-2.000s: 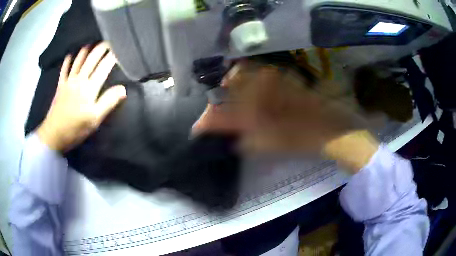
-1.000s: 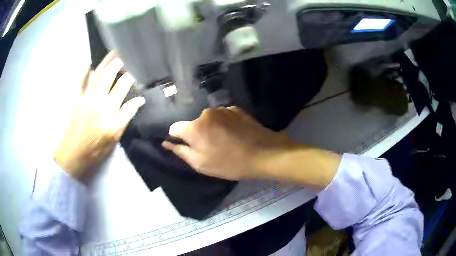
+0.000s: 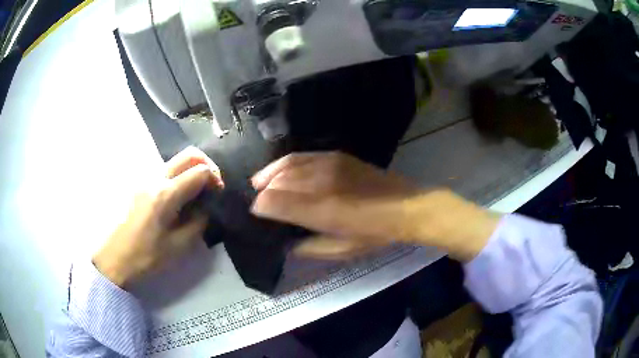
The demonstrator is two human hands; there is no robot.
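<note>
The black garment panel [image 3: 256,259] lies under and in front of the white-grey sewing machine head [image 3: 168,59], and part of it shows to the right behind the needle area. The presser foot and needle [image 3: 231,126] are just above the cloth. My left hand [image 3: 168,210] is left of and below the needle, fingers curled and pinching the cloth edge. My right hand [image 3: 336,199] lies over the cloth right of my left hand, slightly blurred; its fingertips are near the cloth, and whether they grip it is unclear.
A brown fuzzy lump [image 3: 515,119] sits right of the machine bed. Part of a yellow-green handle loop [image 3: 424,80] shows behind the black cloth. Black and white offcuts [image 3: 609,150] are heaped at the far right. A printed ruler [image 3: 210,318] runs along the front table edge.
My left hand, earlier spread flat on the cloth, has moved down and right and now pinches it. My right hand has shifted slightly right since one second ago. The machine appears further left in view.
</note>
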